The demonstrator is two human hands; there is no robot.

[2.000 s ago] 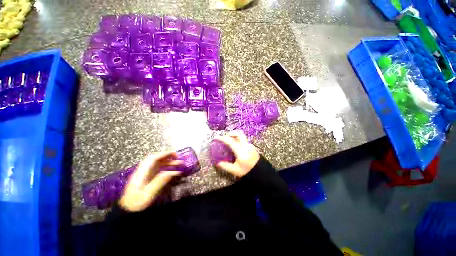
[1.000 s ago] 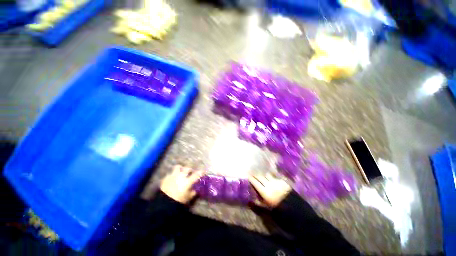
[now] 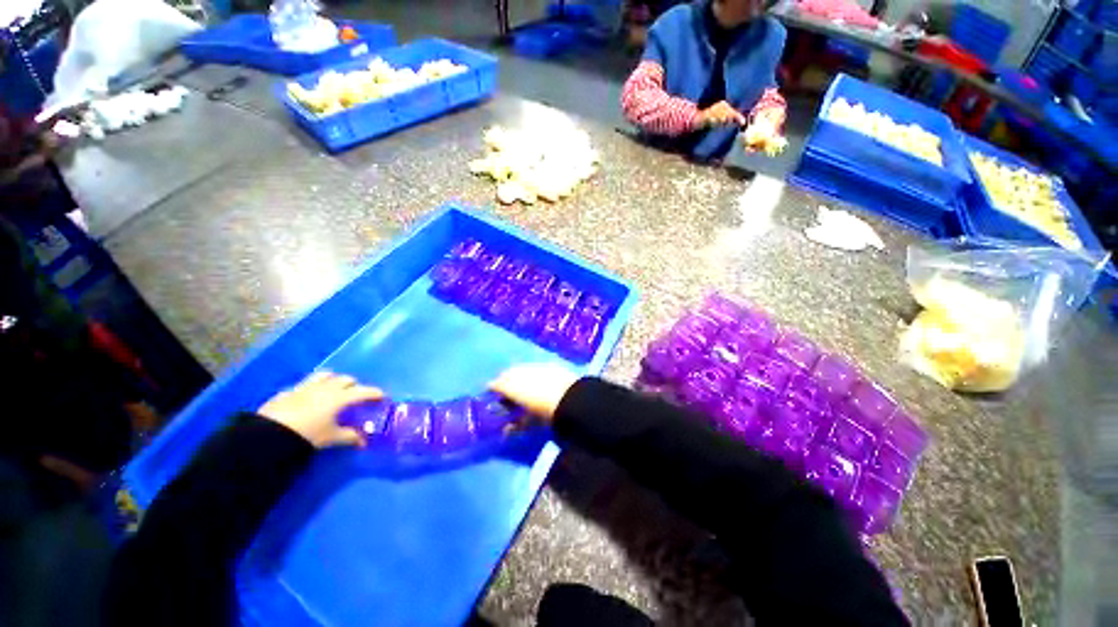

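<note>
My left hand (image 3: pixel 321 408) and my right hand (image 3: pixel 532 392) press the two ends of a row of clear purple cube-shaped parts (image 3: pixel 429 425). The row bows slightly and is over the inside of the blue crate (image 3: pixel 356 533); whether it touches the floor of the crate I cannot tell. Neat purple rows (image 3: pixel 525 294) lie at the crate's far end. A large block of purple parts (image 3: pixel 785 404) lies on the speckled table to the right, partly behind my right sleeve.
The speckled table (image 3: pixel 687 245) holds a pale yellow heap (image 3: pixel 536 162), a clear bag of yellow parts (image 3: pixel 966 337), a white scrap (image 3: pixel 844 229) and a phone (image 3: pixel 996 593). Blue crates (image 3: pixel 399 108) stand farther off. A person (image 3: pixel 714 74) works across the table.
The view has swung left. Both hands have carried the purple row from the table to over the blue crate. The person opposite has come into view.
</note>
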